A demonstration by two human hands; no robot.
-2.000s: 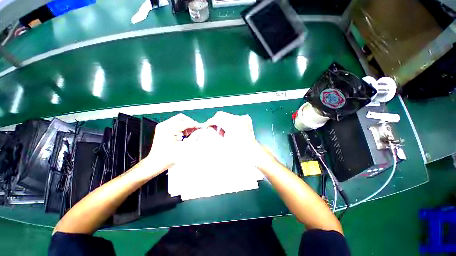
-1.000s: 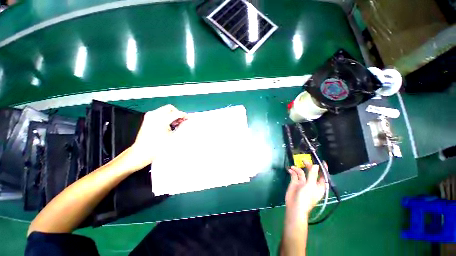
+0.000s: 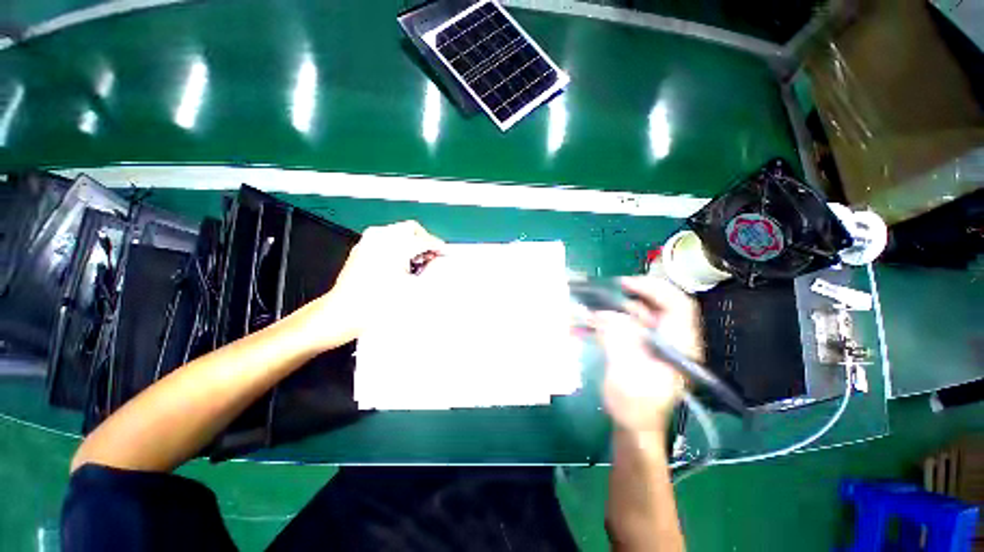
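Note:
A bright stack of white paper (image 3: 464,334) lies on the green bench in front of me. My left hand (image 3: 378,275) is at its upper left corner, fingers closed on a small dark reddish piece (image 3: 424,261); what it is cannot be made out. My right hand (image 3: 645,350) is blurred, just right of the paper, and holds the black pen-like soldering iron (image 3: 691,372). The iron's front end points left towards the paper and is too blurred to see clearly.
Black panels (image 3: 254,313) stand in a row at left. A framed solar panel (image 3: 499,65) lies on the green conveyor belt. At right are a black fan (image 3: 761,232), a cream cylinder (image 3: 691,262), a white spool (image 3: 866,235) and a black station box (image 3: 755,334) with a pale tube.
My right hand has gone from both hands' shared work over the paper to the stand, and now back up-left with the iron. My left hand stays at the paper's corner. The belt panel has moved left.

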